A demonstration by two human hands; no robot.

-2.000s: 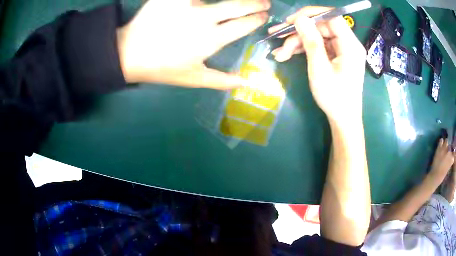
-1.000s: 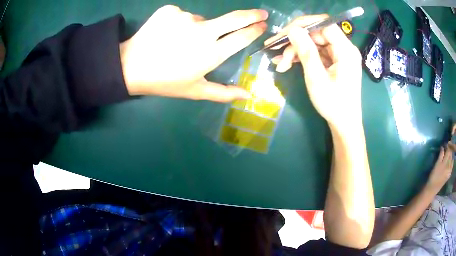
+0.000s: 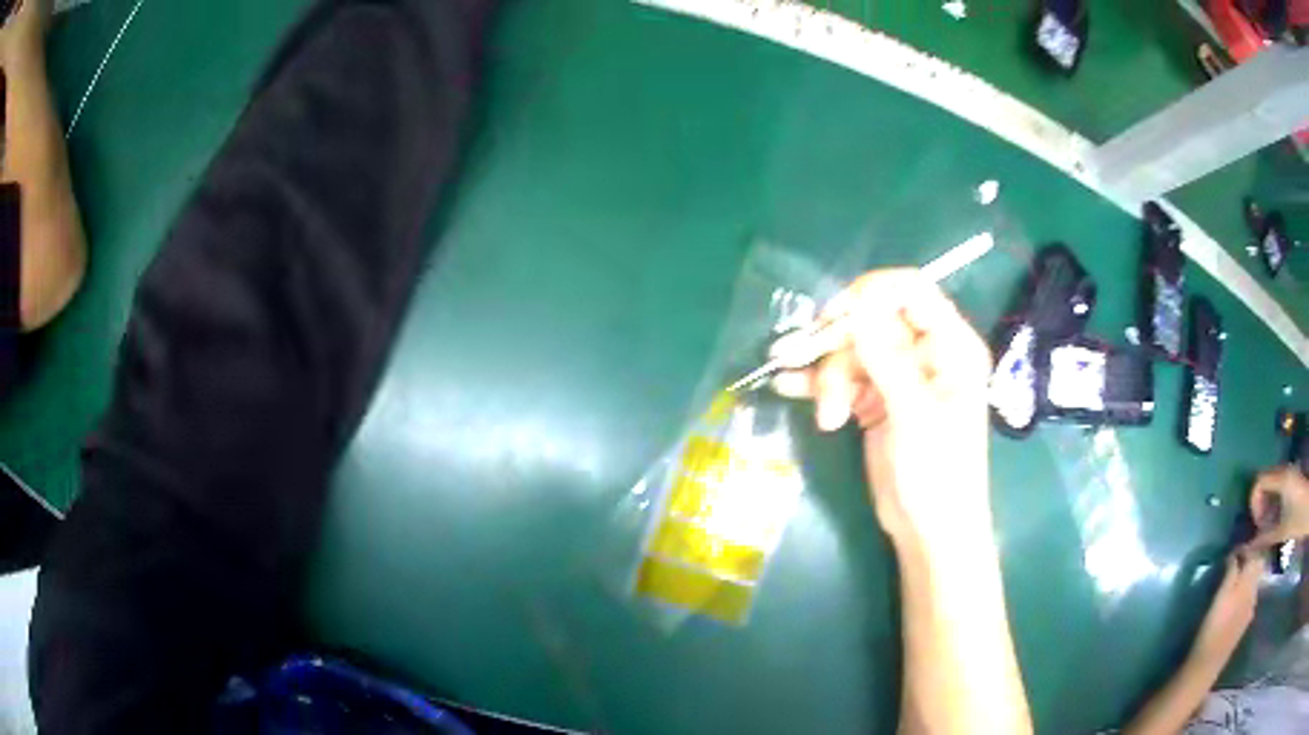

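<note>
My right hand [image 3: 919, 373] holds slim silvery tweezers [image 3: 959, 259]. Their tip points down-left and is at the upper end of the tape sheet [image 3: 704, 563], a clear strip with rows of amber-yellow rectangles lying on the green table. Glare covers the sheet's right part. My left hand is out of the picture; only the dark left sleeve [image 3: 273, 287] shows, reaching to the top edge. A clear plastic film [image 3: 775, 280] lies beyond the sheet, partly hidden by my right hand.
Several black device units [image 3: 1098, 381] lie at the right, some with boards showing. Another clear strip [image 3: 1105, 531] lies below them. Another person's hands [image 3: 1270, 517] are at the right edge, and an arm [image 3: 50, 216] at the left. A pale strip [image 3: 919, 65] and grey post [image 3: 1220, 122] stand beyond.
The view has shifted, so the table's far side shows. My left hand has left the sheet and reached up out of view. The tweezers stay near the sheet's upper end.
</note>
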